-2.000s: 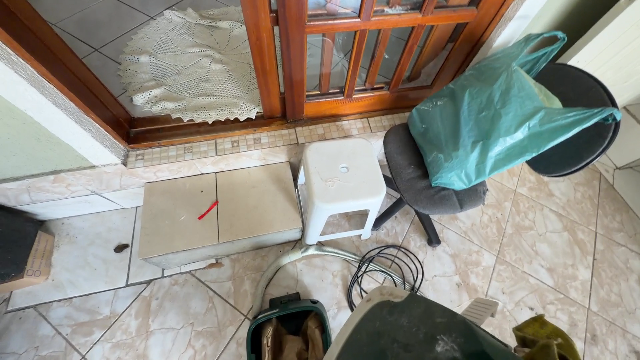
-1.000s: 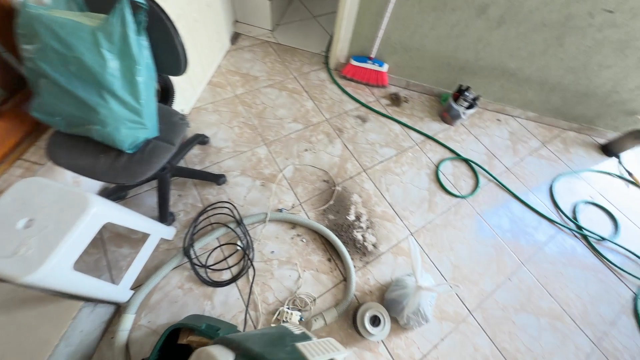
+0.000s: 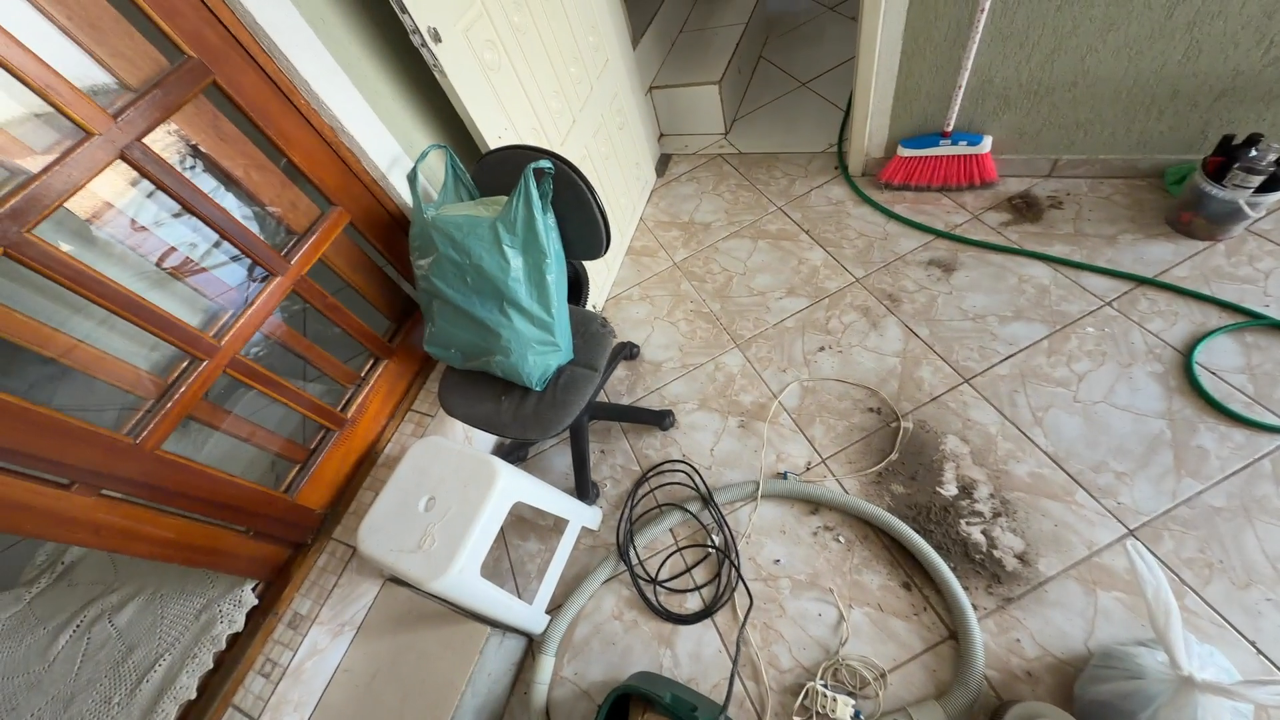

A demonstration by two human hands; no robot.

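Note:
Neither my left hand nor my right hand is in the frame. A grey corrugated vacuum hose [image 3: 905, 535] curves over the tiled floor, with a coiled black cable [image 3: 640, 560] lying across it. At the bottom edge shows part of a green container [image 3: 660, 695]. A pile of grey dust [image 3: 965, 500] lies just outside the hose's curve. Inside the curve, near the bottom, is a white extension cord with a socket block [image 3: 830, 700]. A tied, translucent plastic bag [image 3: 1150, 680] stands at the lower right.
A white plastic stool [image 3: 430, 510] stands beside a dark office chair [image 3: 520, 405] bearing a teal plastic bag [image 3: 490, 285]. A wooden glazed door [image 3: 215, 350] is at left. A red-bristled broom [image 3: 940, 165], a green garden hose [image 3: 1060, 262] and a bucket of bottles [image 3: 1210, 205] are towards the wall.
The view has swung right from the doorway and step, then partly back left. The green container, prominent two seconds ago, now shows only at the bottom edge. Nothing else has plainly moved.

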